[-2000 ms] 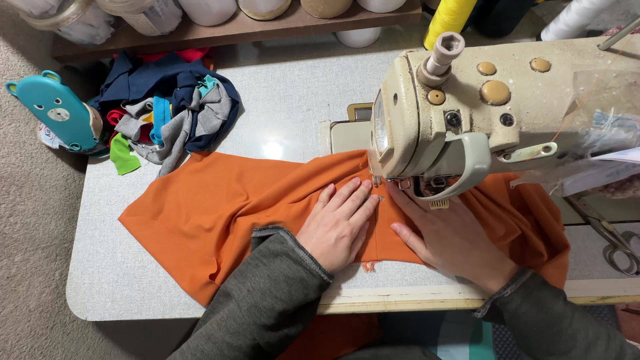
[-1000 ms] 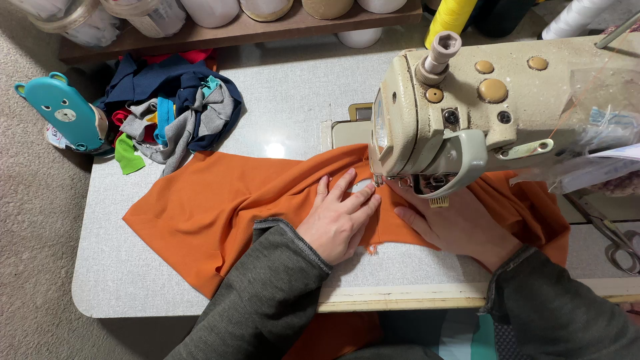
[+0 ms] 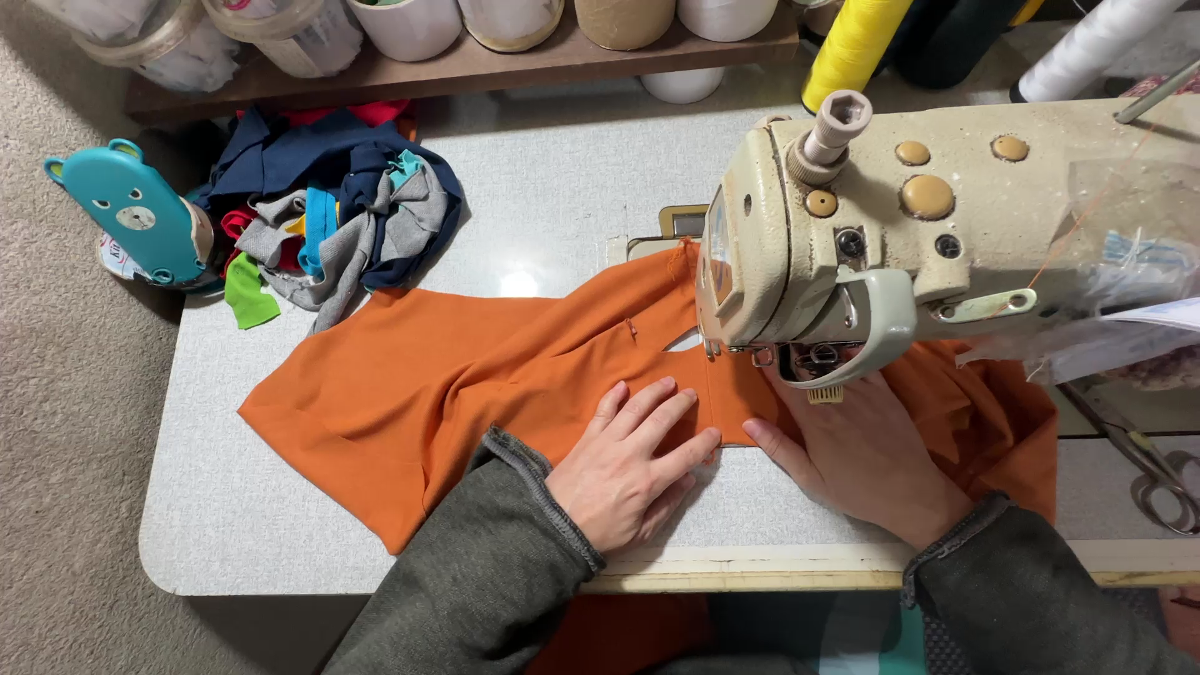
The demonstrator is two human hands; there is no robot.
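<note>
Orange fabric lies across the machine table and passes beneath the head of a beige sewing machine. A seam line runs down the cloth below the presser foot area, which the head partly hides. My left hand rests flat on the fabric left of that seam, fingers somewhat spread, pinching nothing. To the seam's right, my right hand presses on the cloth, thumb toward the seam; its fingertips are hidden under the machine head. Near the needle, a small opening in the fabric shows the table.
Fabric scraps are heaped at the back left beside a teal bear-shaped holder. Tubs stand on a brown shelf behind. Yellow and white thread cones stand behind the machine. Metal scissors lie at the right.
My left hand has moved nearer the table's front edge and lies flatter. The fabric beneath the machine has been shifted, and a different stretch with a seam line shows between my hands.
</note>
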